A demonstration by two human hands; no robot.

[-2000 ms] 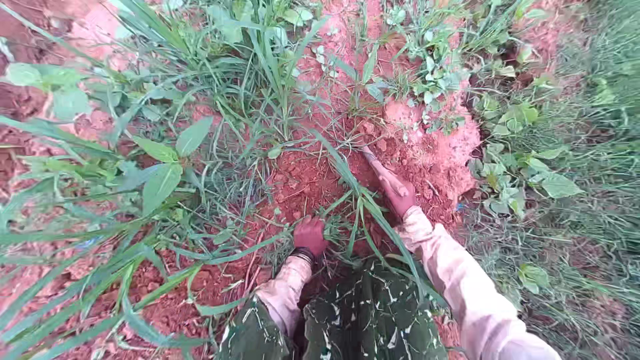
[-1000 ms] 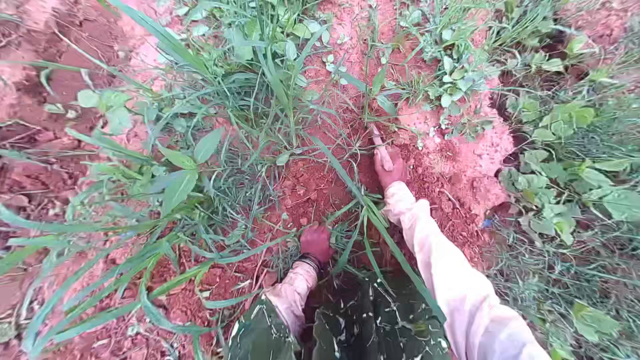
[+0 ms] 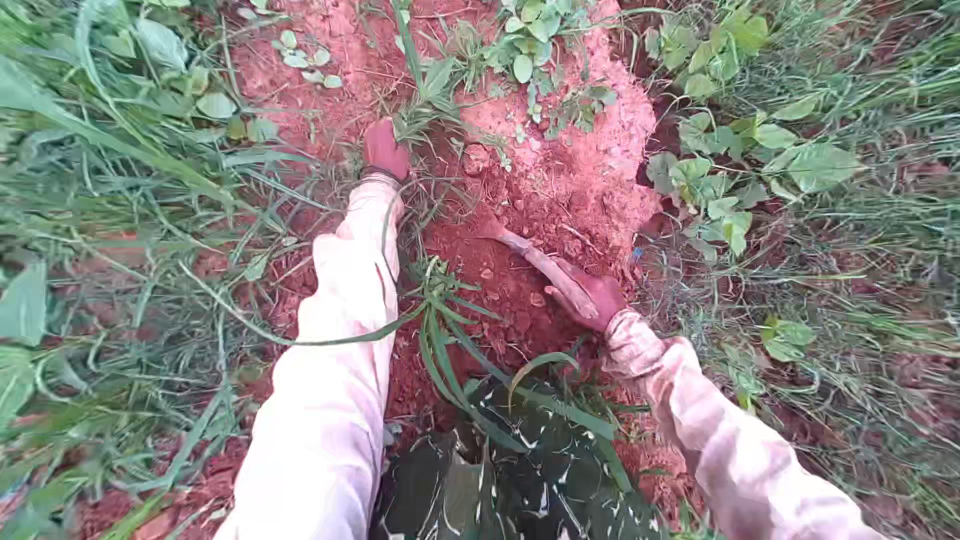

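Observation:
My right hand (image 3: 592, 298) is closed around the pale handle of a small digging tool (image 3: 536, 261). Its narrow metal end points up and left, low over the loose red soil (image 3: 510, 300). My left hand (image 3: 387, 150) reaches forward, its fingers at the base of a grassy weed (image 3: 429, 112); the fingertips are hidden, so I cannot tell whether they grip it. A long-leaved grass plant (image 3: 439, 300) lies between my forearms, its blades trailing toward my patterned dark clothing.
Dense grass (image 3: 135, 187) covers the left side. Broad-leaved plants (image 3: 817, 165) and thick grass stand on the right. Low leafy weeds (image 3: 525, 45) grow on the red soil ahead. A small blue scrap (image 3: 637, 253) lies right of the tool.
My left hand has moved from near my knees forward to the weed ahead. The tool in my right hand is now tilted to the left. The view has shifted.

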